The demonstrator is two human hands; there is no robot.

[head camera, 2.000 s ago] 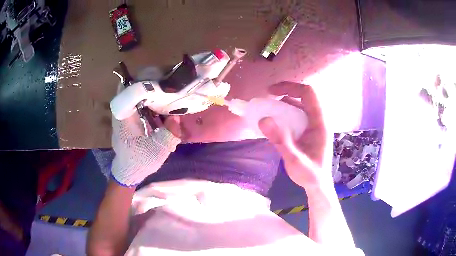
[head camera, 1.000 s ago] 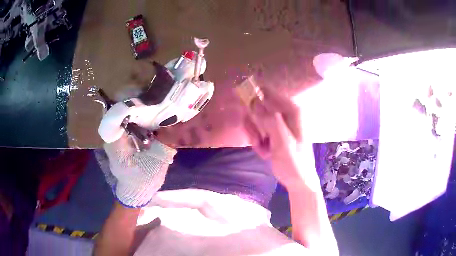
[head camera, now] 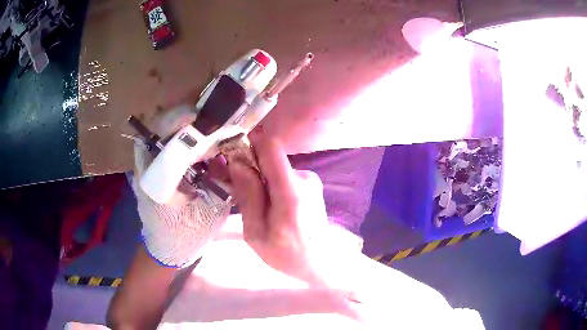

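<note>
A white toy scooter (head camera: 170, 169) with a dark seat, a dark handlebar and a red tail light is held above the bench's front edge, its tail pointing up and right. My left hand (head camera: 183, 222), in a white knit glove with a blue cuff, holds it from below at the handlebar end. My bare right hand (head camera: 273, 200) is at the scooter's lower right flank. Its fingers hold a small gold tool (head camera: 239, 149) against the body. The fingers partly hide the tool.
A white glue bottle (head camera: 425, 35) lies at the back right of the brown bench cover (head camera: 347, 71). A red packet (head camera: 158, 24) lies at the back left. A blue bin (head camera: 466, 184) of small parts is below the edge at right, beside a glaring white tray (head camera: 540, 142).
The glue bottle was put down on the bench. My right hand picked up the gold tool and brought it left to the scooter's flank. The scooter has turned in my left hand.
</note>
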